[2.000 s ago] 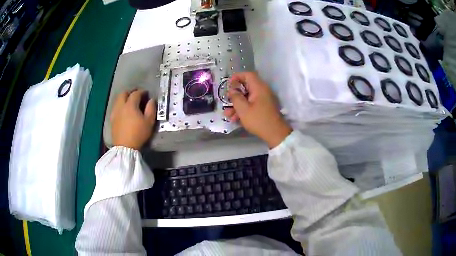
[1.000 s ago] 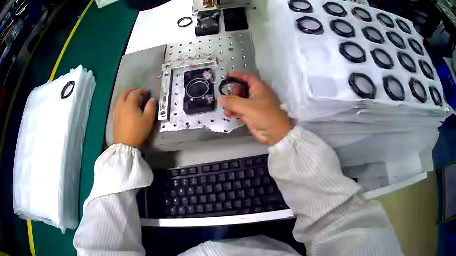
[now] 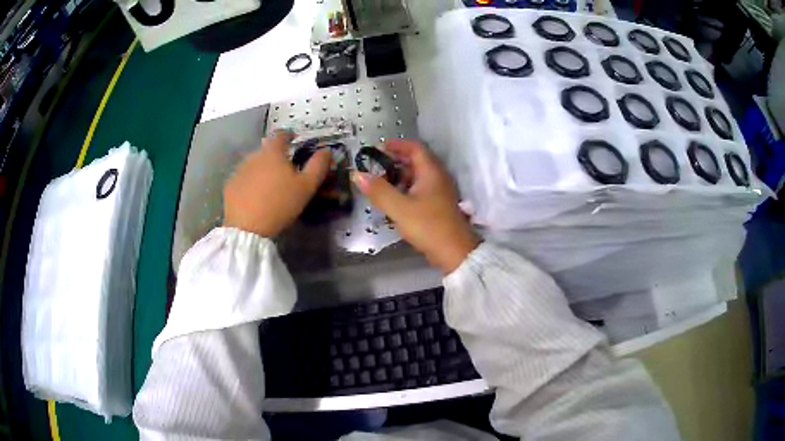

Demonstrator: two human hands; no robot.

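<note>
My right hand (image 3: 422,202) holds a black ring part (image 3: 376,165) between thumb and fingers, just right of the nest. My left hand (image 3: 271,189) is over the dark nest block (image 3: 327,203), its thumb and fingers on a second dark ring part (image 3: 301,153). That ring looks slightly above the nest's seat; blur and the hand partly hide both. The nest stands on the silver plate with small holes (image 3: 383,108).
The right tray stack (image 3: 538,164) bears rows of black rings. The left stack (image 3: 77,284) shows one ring (image 3: 107,183). A keyboard (image 3: 396,344) is below the plate. Two black blocks (image 3: 384,55) and a loose ring (image 3: 299,63) lie behind it.
My left hand has moved right from the bare metal to the nest and taken hold of the ring there. The purple light at the nest went out. My right hand still holds its ring.
</note>
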